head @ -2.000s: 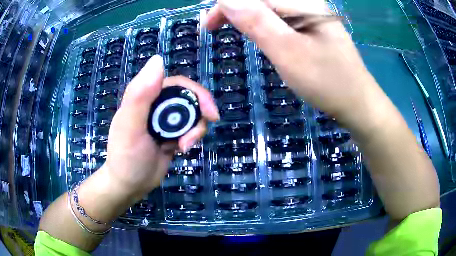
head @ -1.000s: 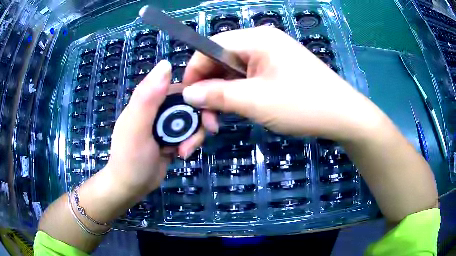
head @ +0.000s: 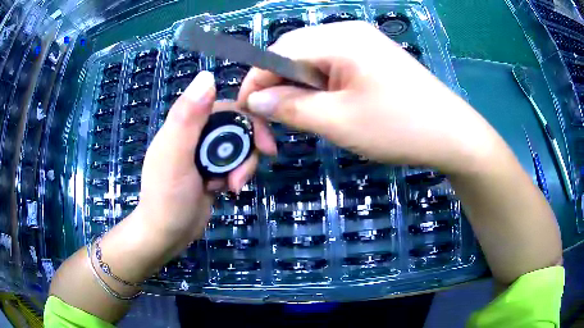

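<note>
My left hand (head: 176, 154) holds a round black speaker unit (head: 225, 146) between thumb and fingers, its pale ring and grey centre facing up. My right hand (head: 358, 96) holds grey tweezers (head: 246, 54), the wide end pointing to the upper left. My right thumb and fingertips are close to the unit's upper edge; whether they touch it, and where the tweezer tip is, I cannot tell. Both hands are above a clear blister tray (head: 333, 291) with columns of black units, and they hide part of it.
Stacked clear trays (head: 32, 154) with white labels stand at the left. A long thin pale tool (head: 545, 128) and a short blue tool (head: 538, 168) lie on the green mat (head: 477, 32) at the right. A small-part tray (head: 567, 41) is at the upper right edge.
My right hand came down from the tray's far side to the held unit, then shifted slightly up and right. The tweezers swung into clear view. My left hand still holds the unit.
</note>
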